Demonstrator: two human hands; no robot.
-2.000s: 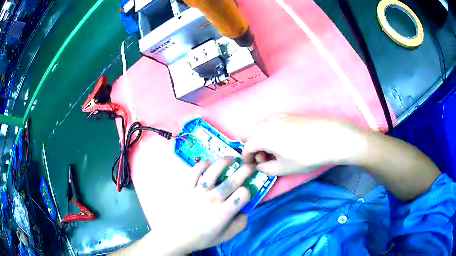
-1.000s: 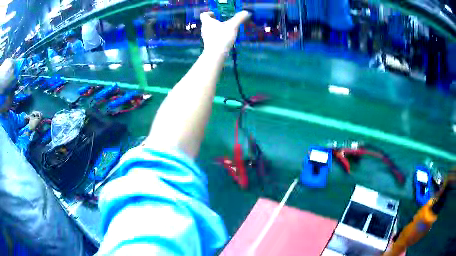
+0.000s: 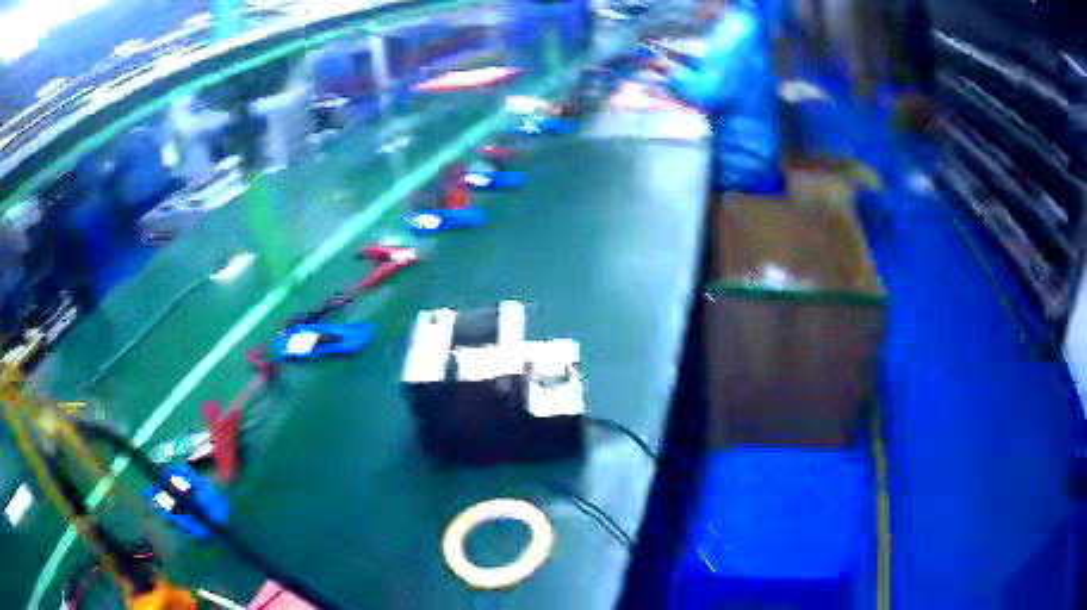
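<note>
Neither of my hands is in the picture. The view is blurred. Blue testers with pale displays and red clamps lie in a row along the green bench; one tester is left of centre, another is at the lower left. A screw feeder with a white top and black side stands at the centre. A cream tape roll lies flat in front of it. The orange top of the electric screwdriver shows at the bottom left, below yellow strands and a black cable.
A corner of the pink mat shows at the bottom edge. Right of the bench edge stand a large brown box and a blue bin. A person in blue is at the bench's far end. Black cables run from the feeder over the bench edge.
The view has swung right along the bench. My outstretched arm and hand, seen a second ago holding a tester at the top, have left the picture.
</note>
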